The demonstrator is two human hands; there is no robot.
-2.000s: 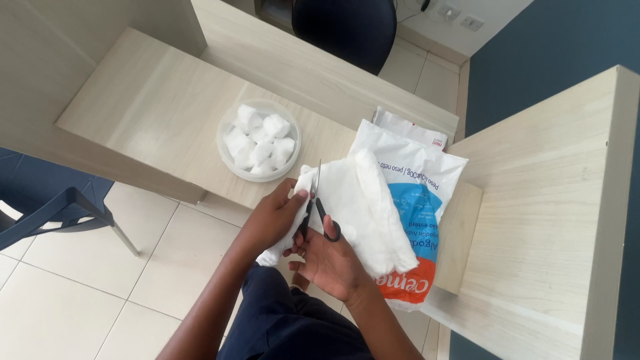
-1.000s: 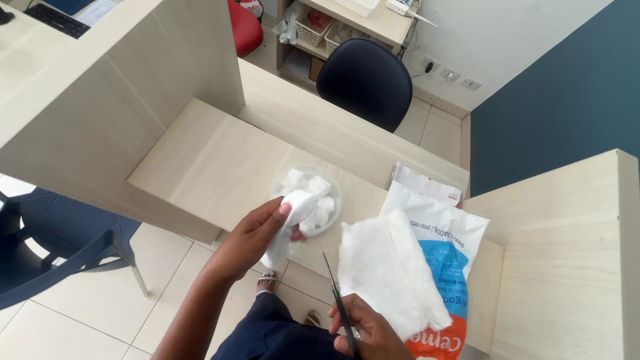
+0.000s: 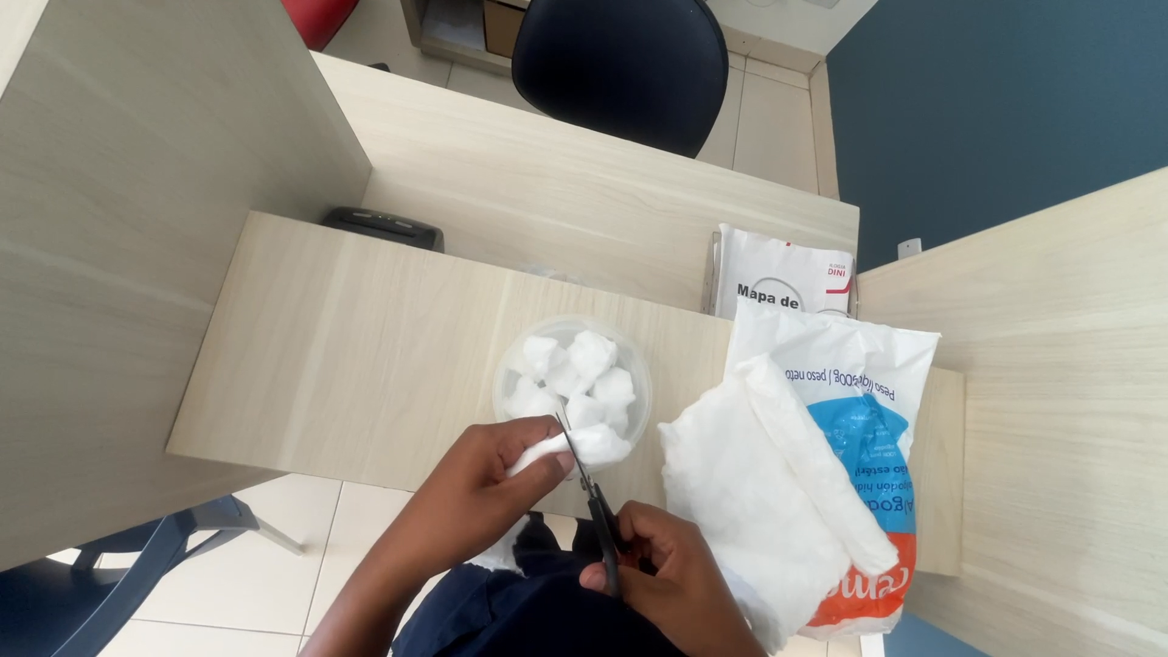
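Observation:
My left hand [image 3: 497, 484] pinches a strip of white cotton wool [image 3: 598, 445] over the near edge of a round clear plastic bowl [image 3: 641, 401]. Several cotton wool pieces [image 3: 591, 354] lie in the bowl. Black-handled scissors [image 3: 599, 520] are in my right hand [image 3: 662, 566], their blades against the strip beside my left fingertips. To the right, a larger folded sheet of cotton wool [image 3: 748, 484] rests partly on a white, blue and orange plastic package [image 3: 862, 438]. Part of the strip hangs below my left hand.
The bowl stands on a narrow light-wood counter [image 3: 365, 347] between upright panels. Behind it are a black device [image 3: 383, 226] and printed papers [image 3: 776, 274] in a holder. A dark chair [image 3: 620, 73] stands beyond, and a blue chair [image 3: 137, 575] at lower left.
Two seconds ago the scissors were at the large cotton sheet. A strip is now apart from it, in my left hand over the bowl, and the scissors have come to that strip.

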